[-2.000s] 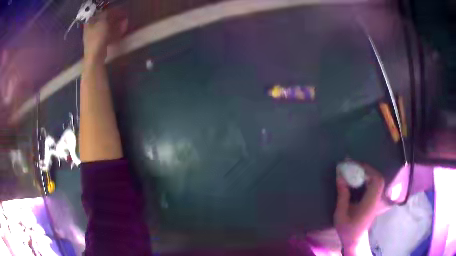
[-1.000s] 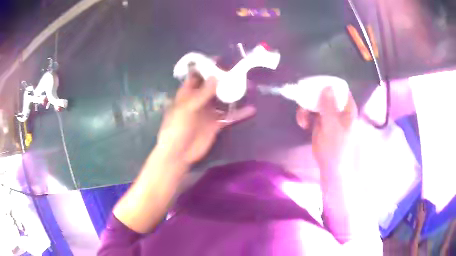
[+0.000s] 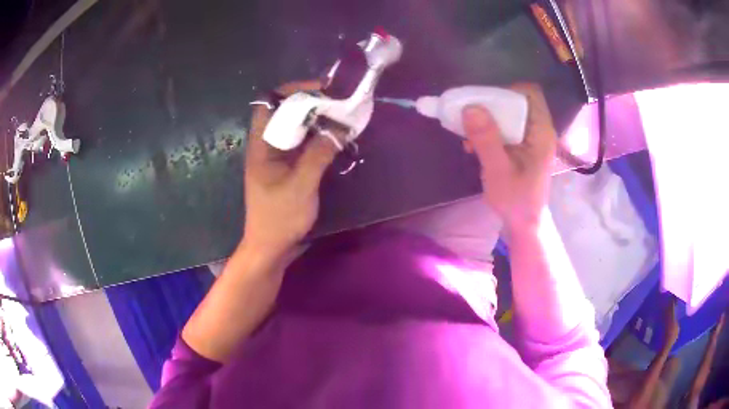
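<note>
My left hand (image 3: pixel 284 188) holds a white toy scooter (image 3: pixel 352 112) by its front end, above the dark green bench top. The scooter's rear, with a small red tail light (image 3: pixel 382 33), points up and to the right. My right hand (image 3: pixel 511 160) grips a white glue bottle (image 3: pixel 487 110) lying sideways. Its thin pale blue-green nozzle (image 3: pixel 397 102) points left, its tip at or very near the scooter body; whether they touch is unclear. The fingers of my left hand behind the scooter are partly hidden.
Another white scooter (image 3: pixel 49 132) stands on the bench top (image 3: pixel 200 72) at the left. Orange sticks (image 3: pixel 553 33) and a black cable (image 3: pixel 598 96) are at the upper right. Blue crates (image 3: pixel 160 319) with white bags (image 3: pixel 595 232) are below the near edge. Another person's arms (image 3: pixel 659 371) show at the lower right.
My left hand, reaching to the far left two seconds ago, now holds a scooter in front of me. The bottle has come left beside it. Since one second ago, the scooter has turned and the nozzle is closer.
</note>
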